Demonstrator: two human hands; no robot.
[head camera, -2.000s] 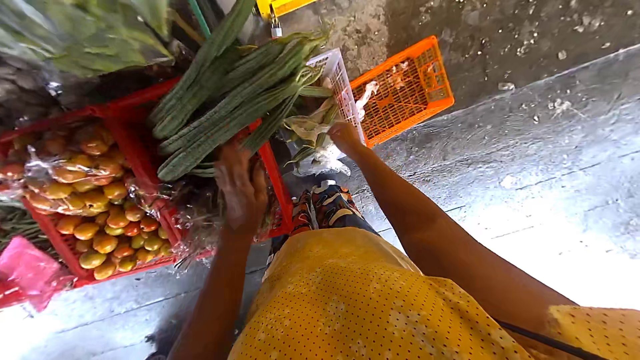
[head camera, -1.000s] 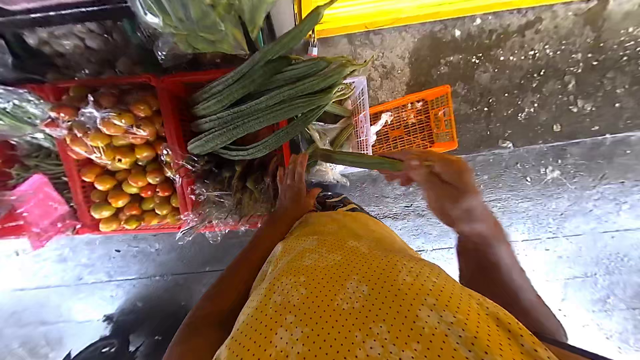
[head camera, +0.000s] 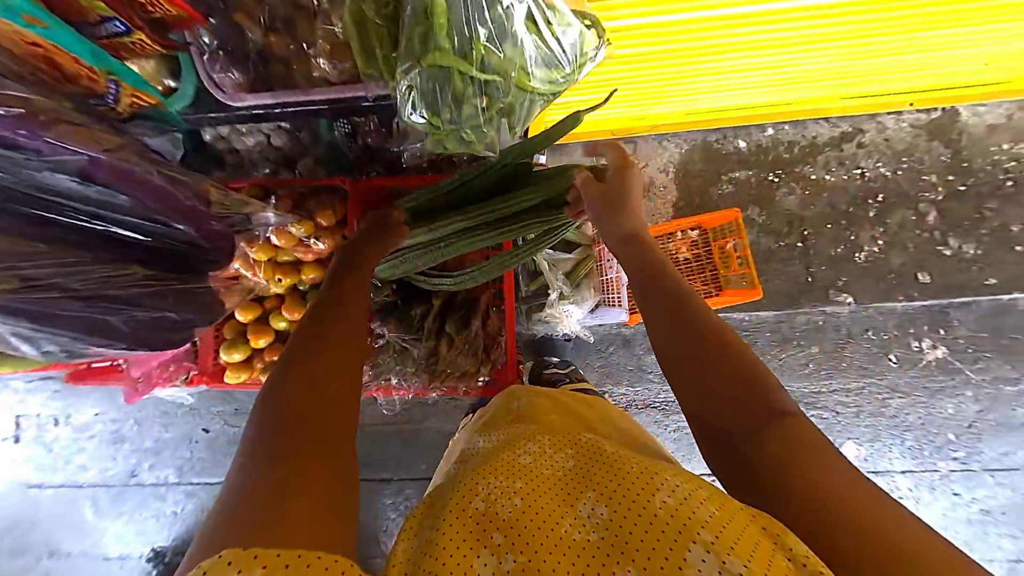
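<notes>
Several long, ridged green gourds (head camera: 488, 216) lie in a bundle across the top of a red plastic crate (head camera: 510, 336). At the bundle's left end is my left hand (head camera: 382, 232), its fingers partly hidden against the gourds. My right hand (head camera: 612, 192) touches the right-hand tips of the bundle, fingers bent; whether it grips one is not plain. Below the gourds, dark wilted produce in clear plastic (head camera: 440, 336) fills the crate. Red and yellow tomatoes (head camera: 276, 272) sit in the neighbouring compartment, partly behind my left forearm.
Bagged green peppers (head camera: 488, 72) hang over the gourds from above. A large bag of dark purple produce (head camera: 104, 224) stands at the left. An orange plastic crate (head camera: 720, 256) and a white basket (head camera: 612, 280) rest on the right, below a yellow corrugated panel (head camera: 784, 56).
My right hand held a single green gourd out to the right a second ago; now it is up at the bundle's tips. My left hand has moved from the crate's right edge to the bundle's left end.
</notes>
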